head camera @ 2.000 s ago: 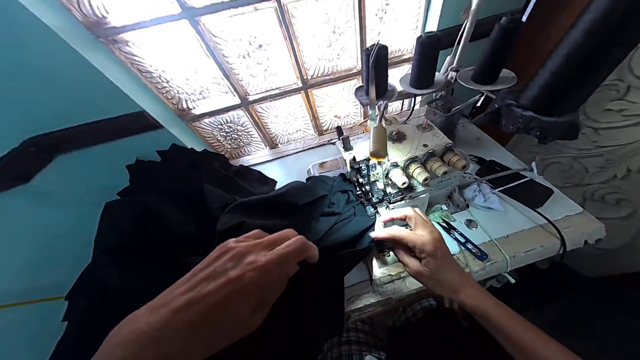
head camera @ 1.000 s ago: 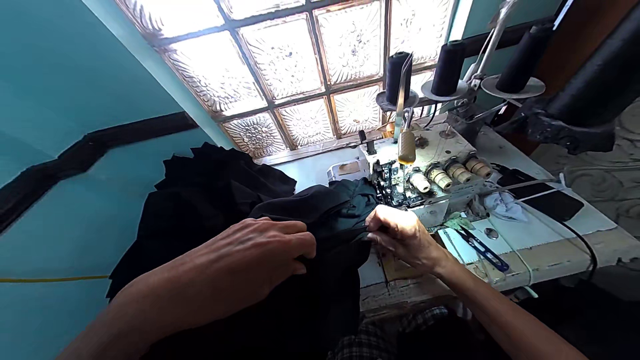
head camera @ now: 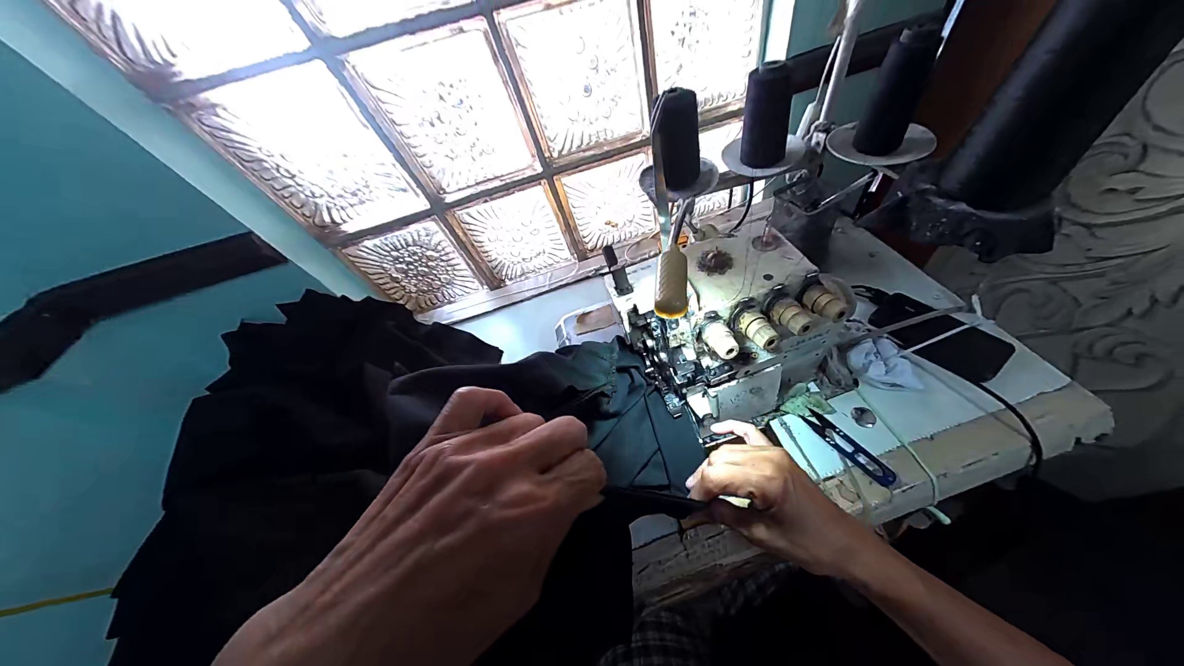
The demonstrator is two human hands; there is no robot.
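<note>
Dark fabric [head camera: 277,444] lies bunched over the left of the table and runs up to the needle area of an overlock sewing machine [head camera: 740,277]. My left hand [head camera: 499,481] grips a fold of it left of the machine, fingers curled. With thumb and fingers, my right hand [head camera: 763,486] pinches the fabric's edge just in front of the machine. A narrow dark strip of the fabric stretches between both hands. A lit lamp [head camera: 672,282] hangs over the needle area. What lies beneath my left palm is hidden.
Thread snips [head camera: 856,449] rest at the table's right front, near a crumpled white cloth [head camera: 883,363] and a dark flat object [head camera: 943,338]. Dark thread cones [head camera: 764,116] stand behind the machine. A glass-block window [head camera: 444,111] is behind the table, and a black post [head camera: 1036,120] rises at right.
Both hands have come lower and closer to the table's front, drawing a strip of fabric between them. Two seconds ago my right hand lay on the machine's front plate with fingers spread.
</note>
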